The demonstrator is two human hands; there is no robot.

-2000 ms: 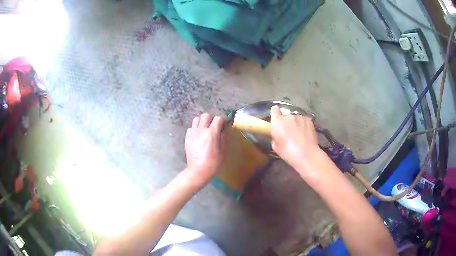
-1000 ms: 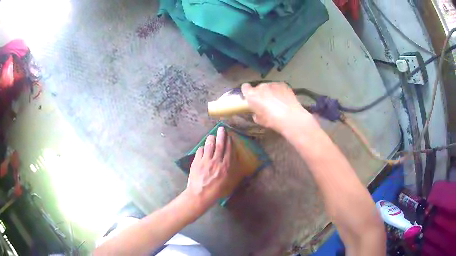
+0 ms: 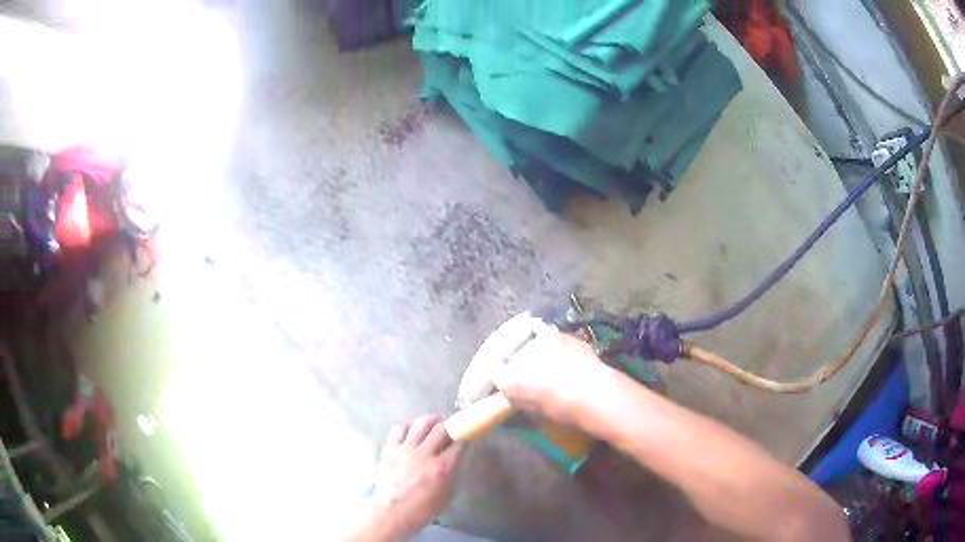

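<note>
My right hand (image 3: 550, 373) grips the pale yellow handle of the shiny metal iron (image 3: 489, 365), whose body lies over the work near the table's front. The green pocket piece (image 3: 556, 450) shows as a thin border, with a bit of the yellow template (image 3: 571, 436) beside it; the iron and my right arm hide most of both. My left hand (image 3: 418, 466) is at the front end of the iron's handle, fingers bent; what lies under its fingertips is hidden.
A loose pile of green cut pieces (image 3: 593, 95) lies at the far side of the stained table (image 3: 349, 244). The purple cord (image 3: 783, 270) and tan hose (image 3: 788, 383) loop right from the iron. Dark cloth lies at the far edge. A white bottle (image 3: 894, 457) is at lower right.
The iron has moved down and nearer my left hand, onto the work. My left hand has moved from flat on the template towards me. The view has shifted, so the pile appears lower and farther right.
</note>
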